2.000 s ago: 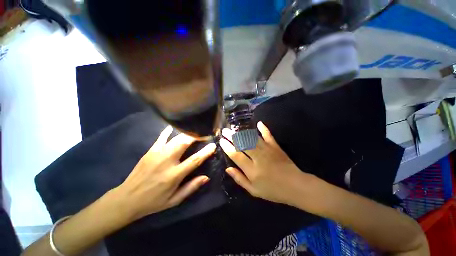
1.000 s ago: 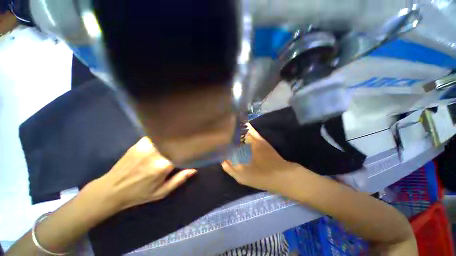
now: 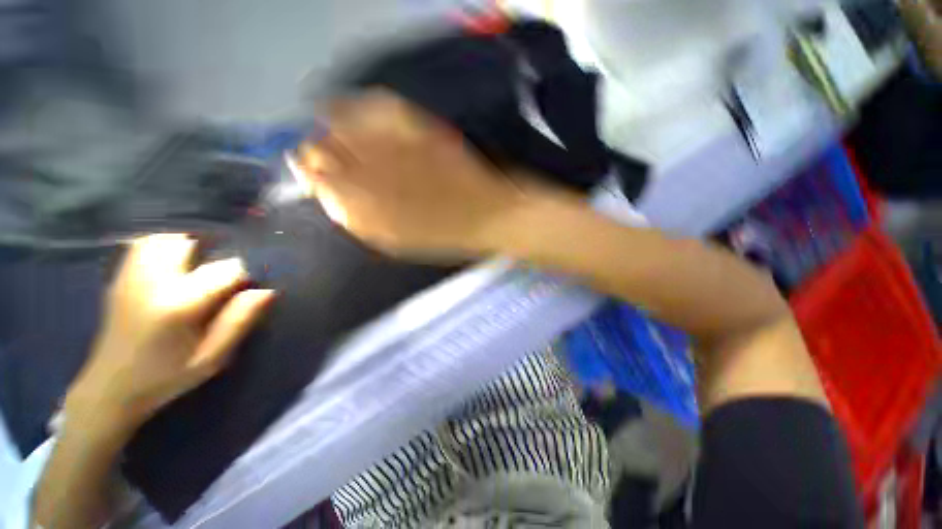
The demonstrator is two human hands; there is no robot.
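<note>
The black garment panel [image 3: 310,300] lies on the white machine table and reaches close to its ruled front edge. My left hand [image 3: 181,310] is on the panel's left part, fingers bent. My right hand [image 3: 398,176] is blurred and lies over the panel further back, near the bright needle lamp glow [image 3: 294,186]. More black cloth [image 3: 496,93] is bunched behind my right hand, with a pale gap in it. Blur hides the needle and presser foot, and whether either hand grips the cloth.
The table's ruled edge [image 3: 444,341] runs diagonally above striped clothing [image 3: 496,434]. A blue basket [image 3: 640,356] and a red basket [image 3: 868,341] stand beside and below the table at the right. The machine is a grey blur at the upper left.
The view has swung to the right and blurred. The machine head no longer covers the centre. My hands are further apart, and the cloth behind my right hand is more bunched.
</note>
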